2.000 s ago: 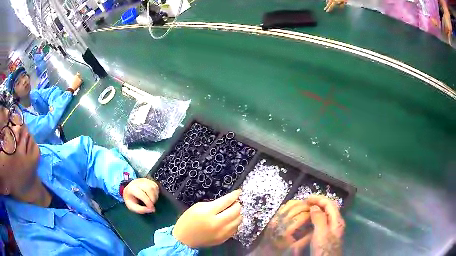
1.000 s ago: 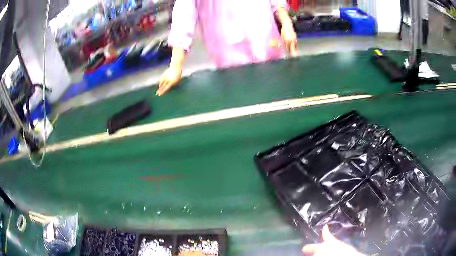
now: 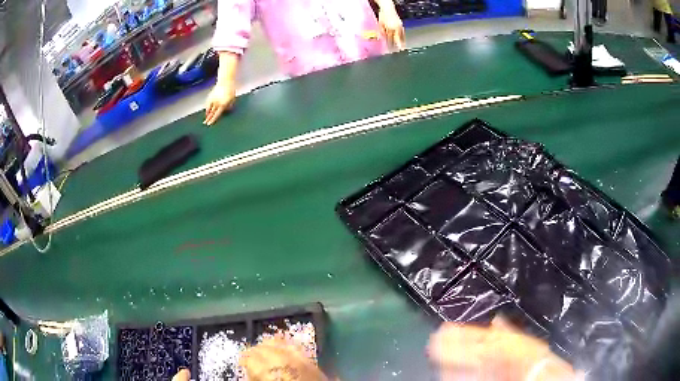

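Note:
The black parts tray (image 3: 323, 327) is at the bottom left, cut off by the picture's edge. Black rings (image 3: 153, 353) fill its left part; clear plastic small parts (image 3: 220, 356) lie in the compartments to the right. My left hand (image 3: 279, 361) is blurred and cut off over these clear parts; its fingertips are unclear. My right hand (image 3: 492, 348) is blurred at the near edge of the large glossy black blister tray (image 3: 477, 231); a grip on it cannot be made out.
A clear poly bag (image 3: 86, 344) lies left of the parts tray. Another fingertip (image 3: 181, 375) shows beside the rings. Across the green bench (image 3: 253, 260) stands a person in pink (image 3: 320, 37). A dark oblong (image 3: 170, 160) lies on the far side; a metal post (image 3: 581, 45) stands at the back right.
The view has swung from the left-hand worker to the blister tray on the right. Since the last earlier frame, the trays sit higher in view and more of both my hands shows.

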